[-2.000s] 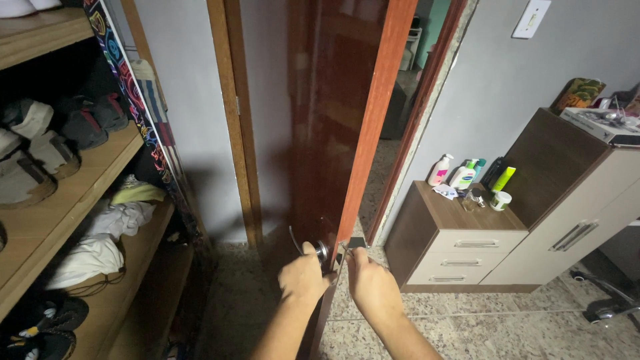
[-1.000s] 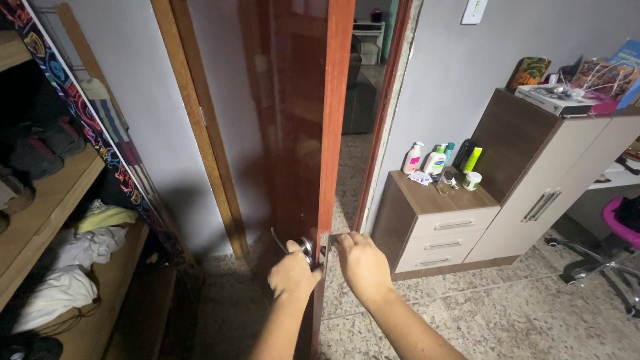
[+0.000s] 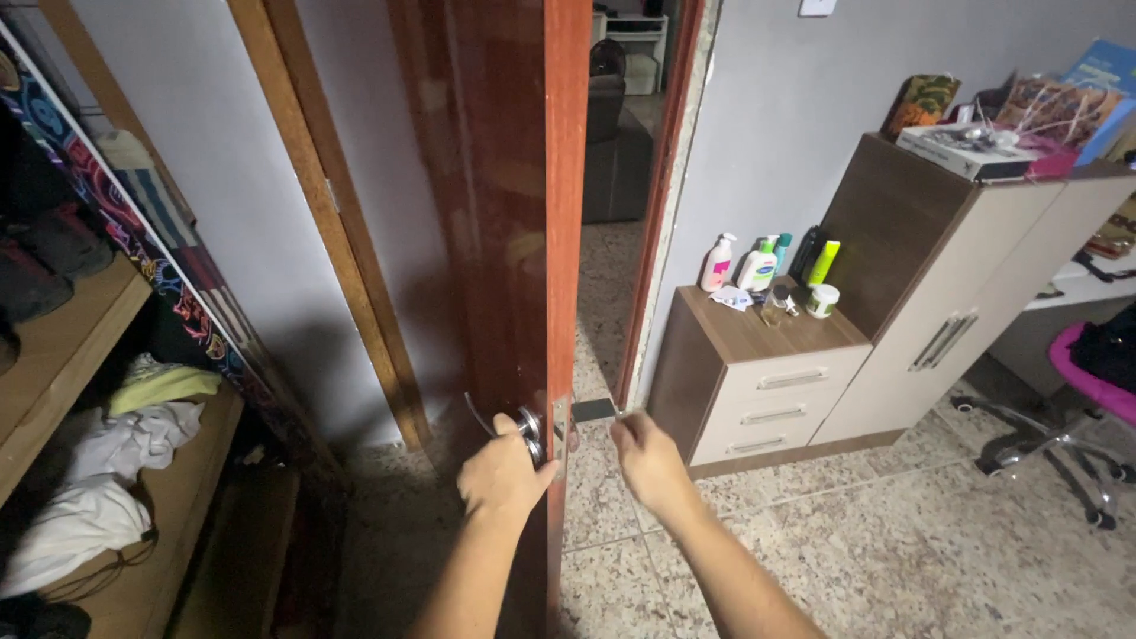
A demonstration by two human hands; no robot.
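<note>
A reddish-brown wooden door (image 3: 479, 222) stands ajar, its edge facing me. My left hand (image 3: 504, 470) is at the metal lock hardware (image 3: 530, 433) on the door's left face, thumb towards the edge; a curved metal lever (image 3: 479, 414) sticks out beyond the fingers. A metal lock plate (image 3: 560, 437) is set in the door edge. Right of the edge, my right hand (image 3: 646, 448) has its fingers curled at the end of a flat dark piece (image 3: 593, 409) that spans from near the door edge to the fingertips. Whether it is a handle part cannot be told.
At left, wooden shelves (image 3: 191, 444) hold shoes and crumpled clothes (image 3: 98, 524). Right of the doorway stands a drawer cabinet (image 3: 790, 390) with bottles and a small jar (image 3: 823, 301) on top. Further right is a pink chair (image 3: 1087, 373). A wooden door frame (image 3: 683, 177) borders the opening.
My right hand has moved away from the door edge to the right, and the dark flat piece shows between them. My left hand stays at the lock hardware. The view has shifted right.
</note>
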